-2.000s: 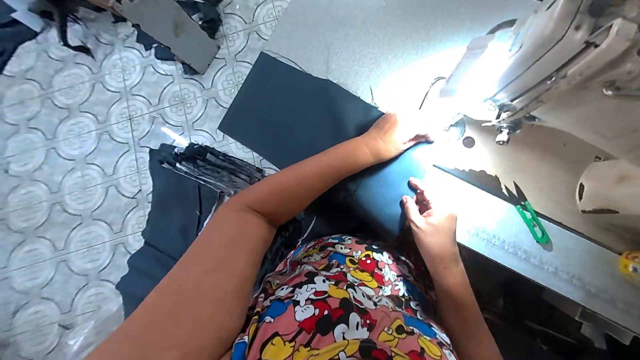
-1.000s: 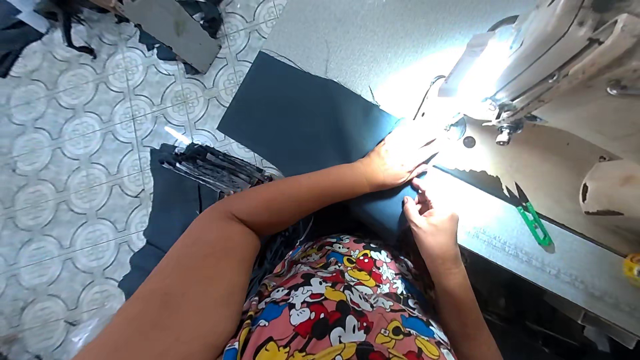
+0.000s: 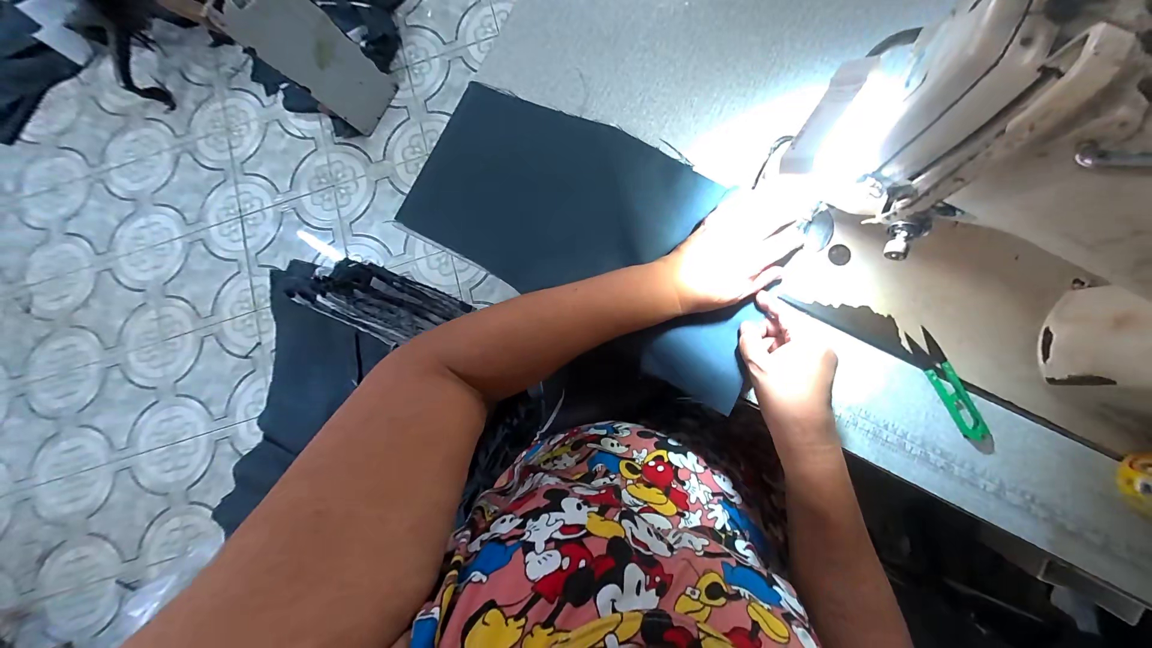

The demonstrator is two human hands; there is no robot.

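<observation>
A dark blue-grey fabric piece (image 3: pixel 558 189) lies across the pale sewing table, and one part of it hangs over the near edge. Flat on the cloth beside the sewing machine's needle area (image 3: pixel 819 225) rests my left hand (image 3: pixel 738 252), its fingers toward the presser foot; glare washes out its outline. My right hand (image 3: pixel 787 360) pinches the fabric's edge just below the left, thumb and fingers bent. The machine's head (image 3: pixel 954 117) stands at the upper right with its lamp lit. Green-handled thread snips (image 3: pixel 954 387) lie on the table right of my right hand.
Dark fabric pieces (image 3: pixel 310 360) and a bundle of dark strips (image 3: pixel 387 297) are at my left, above the tiled floor (image 3: pixel 135 261). A grey board (image 3: pixel 310 58) and dark scraps are at the upper left. A yellow object (image 3: pixel 1136 481) sits at the right table edge.
My left hand has slid over the cloth toward my right hand and now lies flatter. The lower part of the fabric has shifted, while my right hand stays in about the same place.
</observation>
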